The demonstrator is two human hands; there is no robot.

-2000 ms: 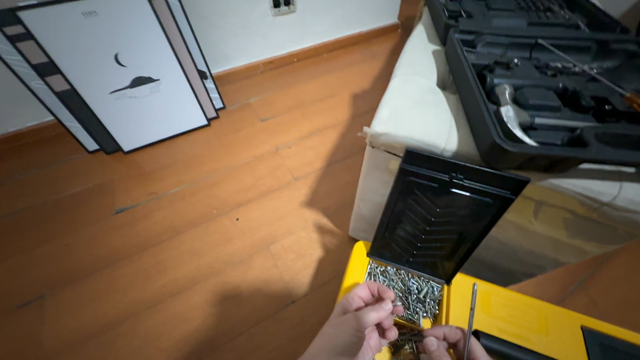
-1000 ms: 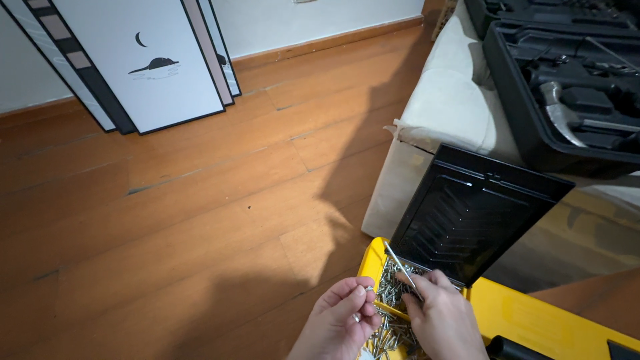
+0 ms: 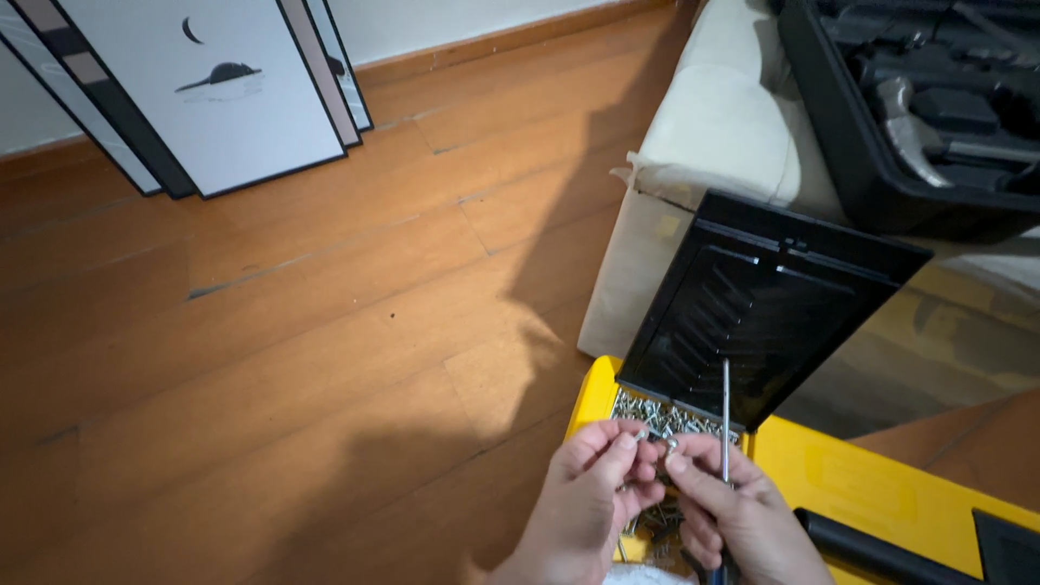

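Above a yellow toolbox, my left hand pinches a small metal screw between thumb and fingertips. Close beside it, my right hand pinches another small metal piece, its exact kind unclear. The same right hand also holds a screwdriver, its thin shaft pointing up and its dark handle mostly hidden by the palm. Beneath both hands lie many loose screws in a compartment of the box. Its black lid stands raised behind them.
A black tool case with a claw hammer rests on a pale upholstered seat at the upper right. Several framed prints lean against the wall at the upper left. Wooden flooring spans the left side.
My right hand has lifted from the screws in the compartment and now holds a small metal piece near my left fingertips. The screwdriver shaft, slanted up-left one second ago, now points nearly straight up.
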